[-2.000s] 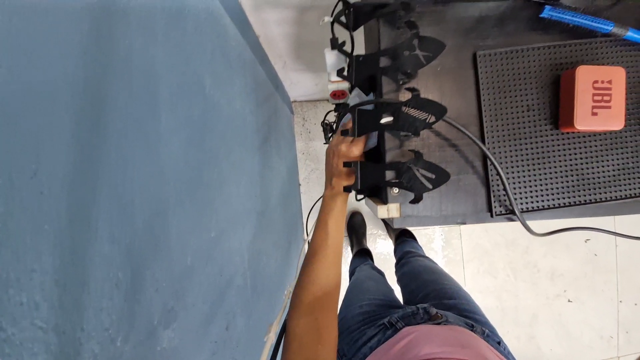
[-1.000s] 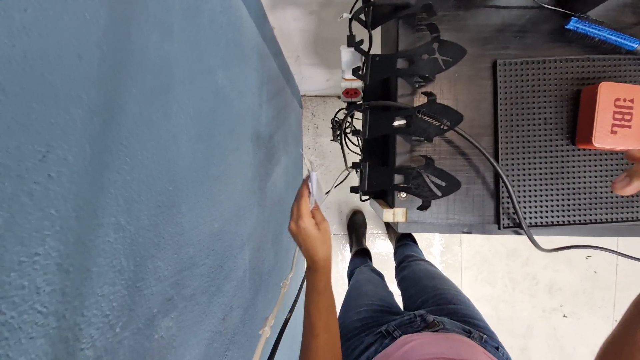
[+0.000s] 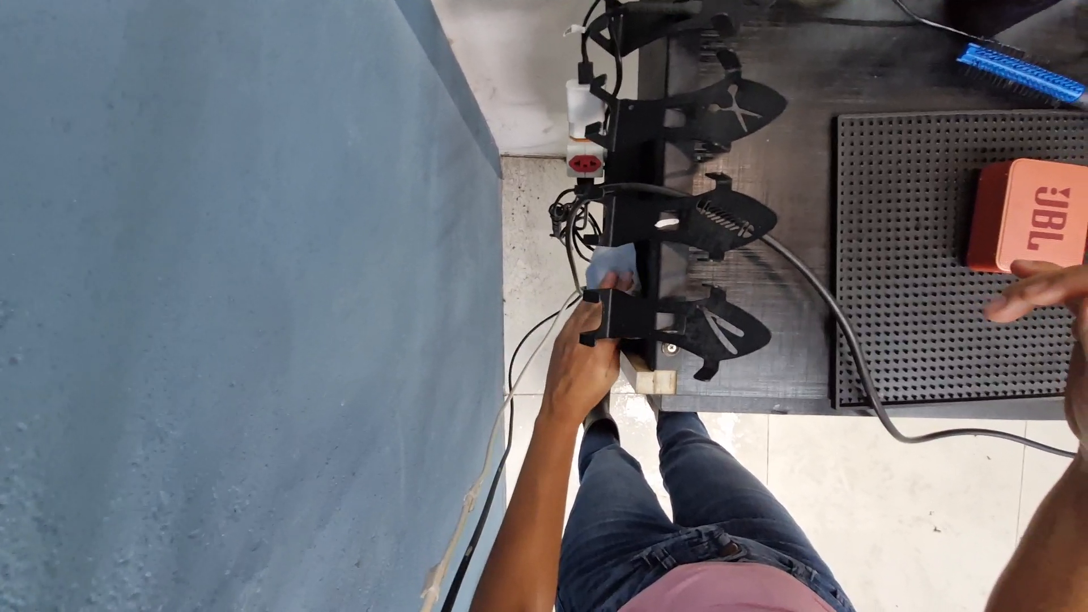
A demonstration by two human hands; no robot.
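Note:
My left hand (image 3: 585,361) reaches along the side of the dark table, partly behind the lowest black metal bracket (image 3: 680,323). Its fingers press on a pale blue-white cloth or sheet (image 3: 610,265) between that bracket and the one above. At the right edge, my right hand (image 3: 1050,293) hovers near an orange JBL speaker (image 3: 1047,212) with its fingers apart; it is partly cut off by the frame. The speaker rests on a black perforated mat (image 3: 918,255).
A blue wall (image 3: 255,297) fills the left side. A power strip with a red socket (image 3: 585,163) and tangled cords are beside the table (image 3: 765,387). A black cable (image 3: 837,319) crosses the tabletop. A blue-backed brush (image 3: 1020,75) lies at the top right.
My left hand, near the wall one second ago with a pale sheet or cloth, is now back at the table's side behind the lowest bracket. My right hand has come further into view by the speaker.

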